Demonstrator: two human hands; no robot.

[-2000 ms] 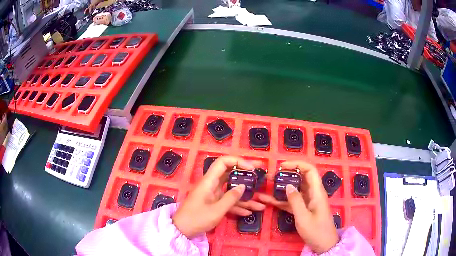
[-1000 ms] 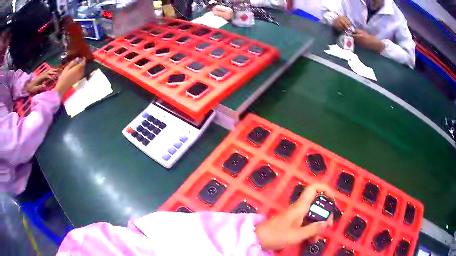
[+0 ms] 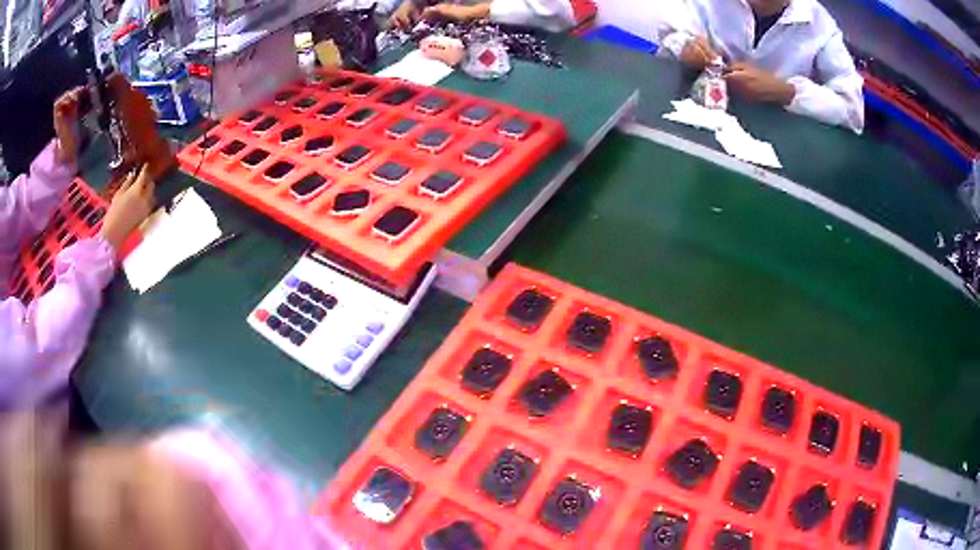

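My left hand [image 3: 124, 494] is a large blur at the lower left edge, close to the camera, with its pink sleeve beside it. What it holds, if anything, cannot be made out. My right hand is out of the picture. The red foam tray [image 3: 430, 371] lies in front, cut off by the bottom edge. Its pockets hold several dark watch bodies [image 3: 630, 427], mostly with the round back sensor up. One watch [image 3: 384, 494] at the tray's lower left shows a bright, reflecting face.
A tilted second red tray [image 3: 414, 252] full of watches stands at upper left, above a white calculator [image 3: 339, 322]. A pink-sleeved person [image 3: 65, 290] works at far left near white paper [image 3: 172, 239]. A white-coated person [image 3: 817, 64] sits across the green belt [image 3: 688, 258].
The view has shifted slightly. My left hand has left the main tray and the lit watch it held; it is now at the lower left. The bright-faced watch at the tray's lower left now shows.
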